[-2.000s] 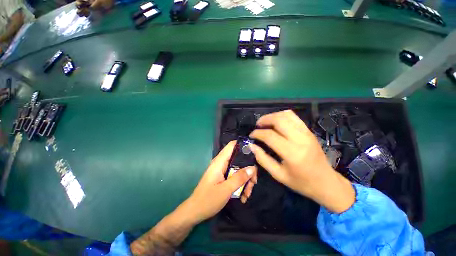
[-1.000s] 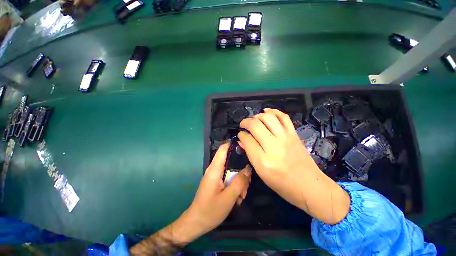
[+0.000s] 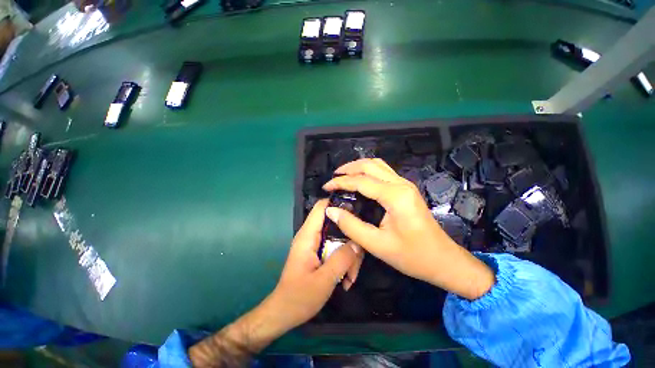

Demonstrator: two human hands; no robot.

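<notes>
A black handset [image 3: 332, 228] with a white patch is held over the left part of the black parts tray [image 3: 302, 215]. My left hand [image 3: 305, 266] grips its lower half, thumb beside the white patch. My right hand [image 3: 391, 219] is at the handset's upper end, thumb on its face and fingers curled over the far edge. The right fingers partly cover the handset; whether they hold a small part cannot be seen. Small black plastic parts [image 3: 521, 219] lie heaped in the tray's right compartment, some glinting.
Three handsets [image 3: 332, 37] lie side by side on the green belt, with more handsets [image 3: 183, 85] to the left. Dark housings [image 3: 37, 171] are bunched at far left, near a pale strip [image 3: 86, 251]. A metal post [image 3: 600, 72] stands at right.
My right fingers shifted from beside the handset's top onto its upper end, and the thumb now shows on its face. The view has shifted, so the belt handsets appear further left and higher.
</notes>
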